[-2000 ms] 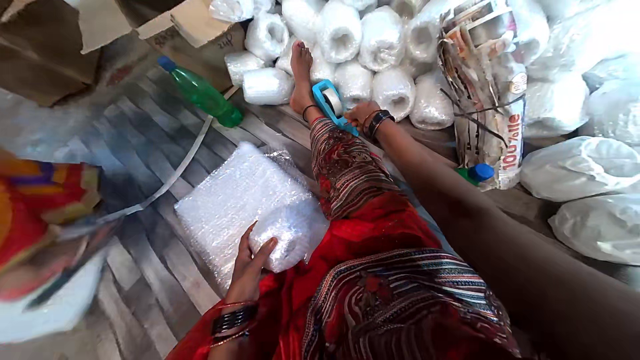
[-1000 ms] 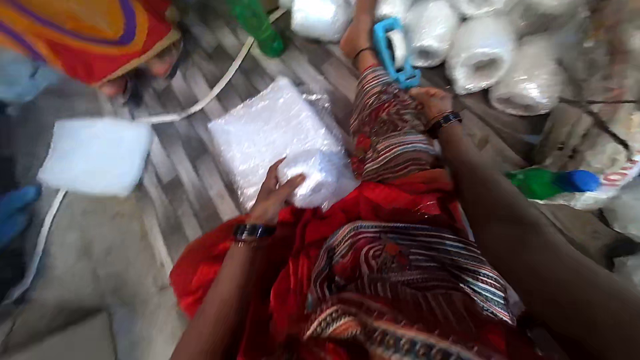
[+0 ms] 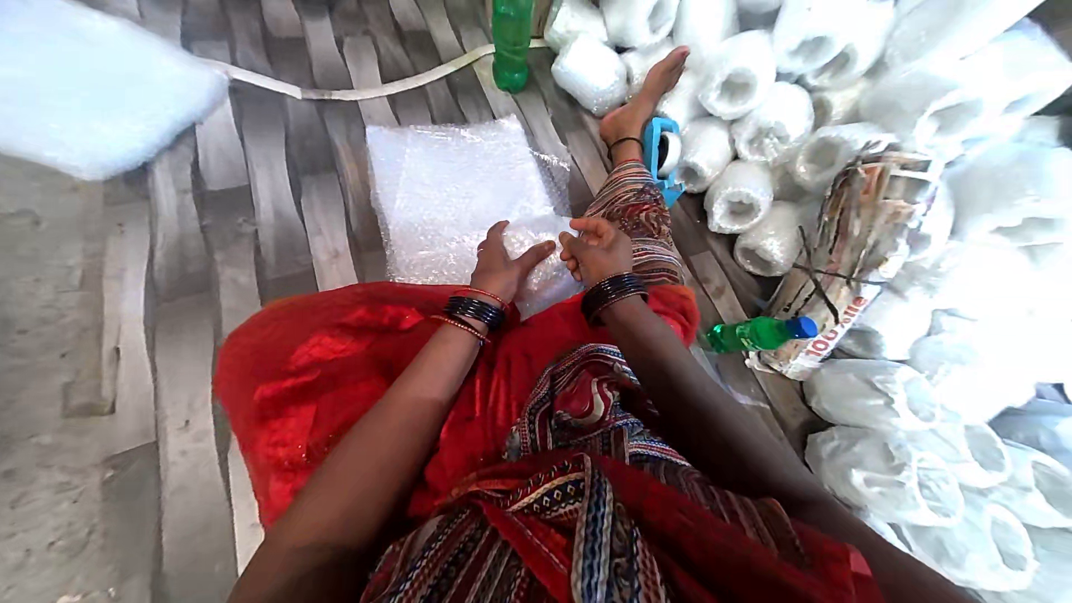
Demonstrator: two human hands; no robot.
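In my lap, at the edge of a stack of bubble-wrap sheets [image 3: 452, 193], lies a bubble-wrapped bundle [image 3: 544, 280]. My left hand [image 3: 507, 264] rests on the bundle's left side, thumb and fingers spread around it. At its right upper side is my right hand [image 3: 599, 251], fingers bent and fingertips close together near the wrap; whether they pinch a strip of tape is too small to tell. A blue tape dispenser [image 3: 662, 159] with a roll of tape stands beside my foot, touched by neither hand.
Many wrapped white rolls [image 3: 741, 197] are heaped at the upper right. Near them lie a tied newspaper bundle [image 3: 846, 251] and a green bottle with a blue cap [image 3: 758, 334]. Another green bottle [image 3: 512, 42], a white strap [image 3: 360, 94] and a white foam-like sheet [image 3: 100, 92] are farther off.
My right hand has moved from the tape dispenser by my foot to the wrapped bundle. My left hand has stayed at the bundle. The person in red and yellow cloth is out of view.
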